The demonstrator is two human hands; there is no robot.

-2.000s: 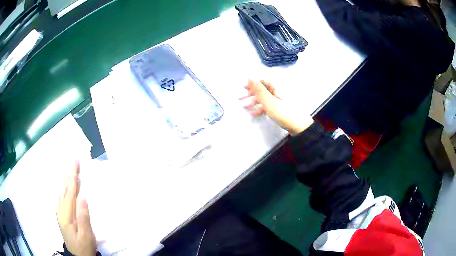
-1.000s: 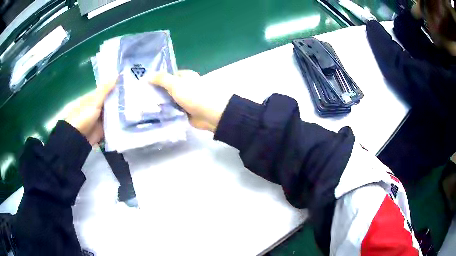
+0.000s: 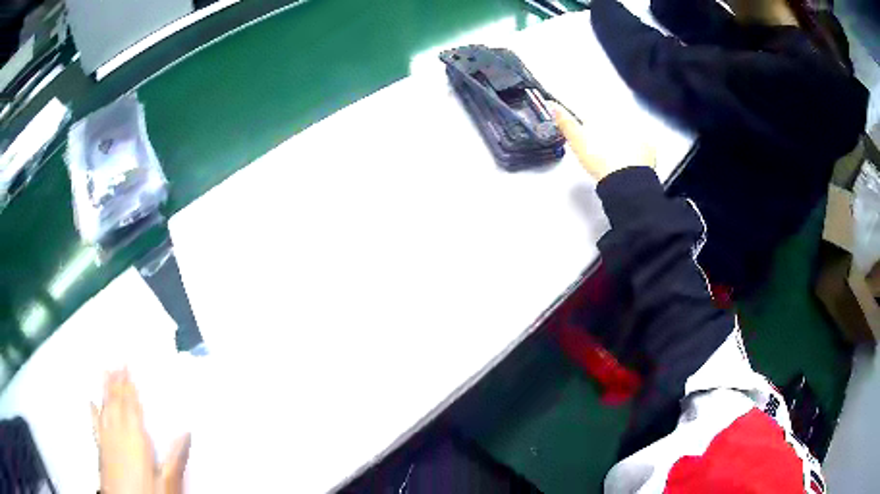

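Observation:
A stack of bare black phone middle frames (image 3: 507, 116) lies at the back right of the white work sheet (image 3: 367, 260). My right hand (image 3: 600, 143) reaches to the stack's right side, fingertips at the upper frame; whether it grips one is unclear. My left hand (image 3: 135, 446) lies at the lower left on the white surface, fingers up and thumb apart; nothing clear shows in it. A pile of bagged frames (image 3: 118, 174), shiny and crinkled, lies on the green bench at the upper left.
Dark frames (image 3: 23, 461) lie at the far left edge. A grey-green gap (image 3: 174, 294) shows between white sheets. Another person's dark sleeve (image 3: 666, 82) rests at the upper right. A red stool (image 3: 603, 362) is under the bench edge and a cardboard box (image 3: 849, 236) at far right.
The bagged pile has left my hands and lies on the green bench at upper left. My right hand has moved right to the bare stack. My left hand has moved down to the lower left.

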